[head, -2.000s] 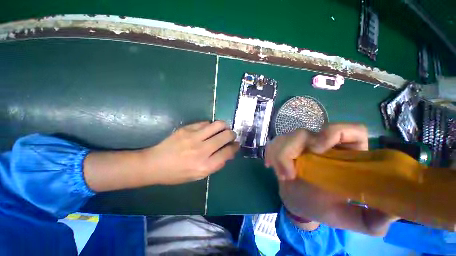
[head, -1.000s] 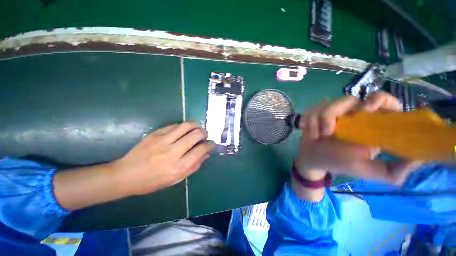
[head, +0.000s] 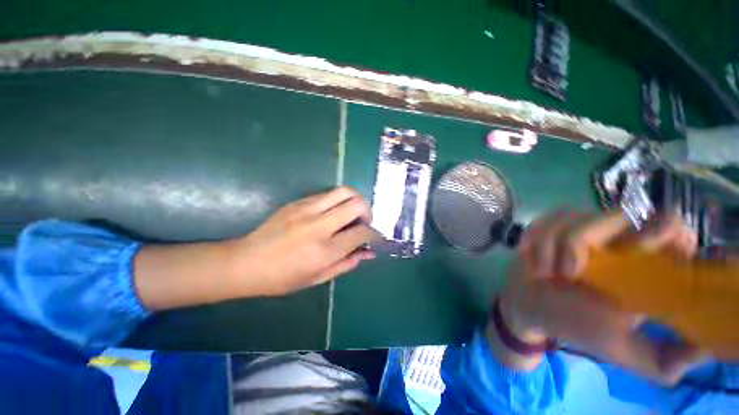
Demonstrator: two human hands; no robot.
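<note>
An opened phone assembly point(head: 402, 193), silver-white with a dark board end, lies on the dark green bench. My left hand point(head: 312, 243) rests at its lower left edge, fingertips touching it. My right hand point(head: 579, 284), blurred, grips the orange electric screwdriver point(head: 668, 296). Its dark front end is at the lower right rim of the round speckled dish point(head: 472, 206); the tip itself cannot be made out.
A pink-and-white device point(head: 512, 140) lies above the dish. Dark and silver phone units point(head: 632, 182) are piled at the right. Beyond the worn whitish-brown edge point(head: 324, 71), another unit point(head: 550, 58) lies on the green conveyor. A pale sleeve or arm-like shape point(head: 711, 148) shows at the far right.
My right hand and the screwdriver have moved right from beside the phone to the dish's lower right rim. My left hand stays at the phone's edge. The camera view has shifted back and forth.
</note>
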